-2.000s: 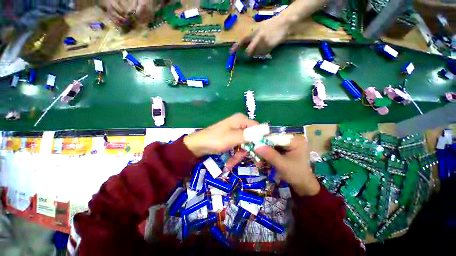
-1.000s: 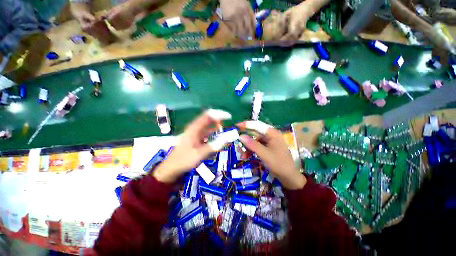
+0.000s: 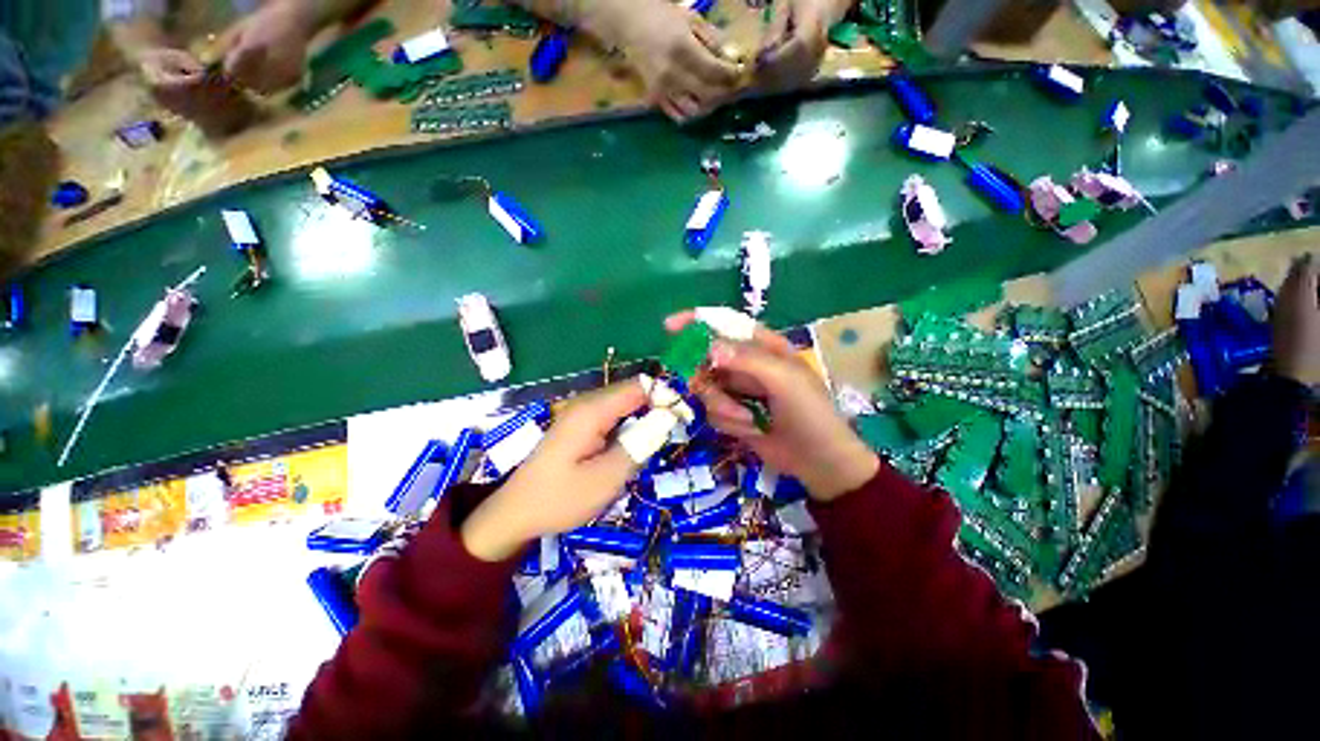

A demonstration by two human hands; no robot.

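My right hand (image 3: 782, 398) holds a small green circuit board (image 3: 686, 352) between its thumb and fingers, above the battery heap. My left hand (image 3: 572, 471) is just left of it, with its white-covered thumb and finger pinched at a small pale piece (image 3: 665, 400), possibly a connector at a wire end. Whether this piece touches the board is hard to tell. White finger covers show on both hands. Below and around the hands lies a heap of blue battery cells (image 3: 705, 557) with white labels and thin wires.
Green circuit panels (image 3: 999, 420) are piled at right, with more blue cells (image 3: 1228, 330) beyond them. The green belt (image 3: 608, 297) carries pale toy car parts (image 3: 484, 336), blue cells and a white strip (image 3: 128, 369). Other people's hands (image 3: 695, 55) work across the belt; another person's dark sleeve is at right.
The green board now shows in my right hand. My hands have come closer together. The view has shifted, and more blue cells show left of my left hand.
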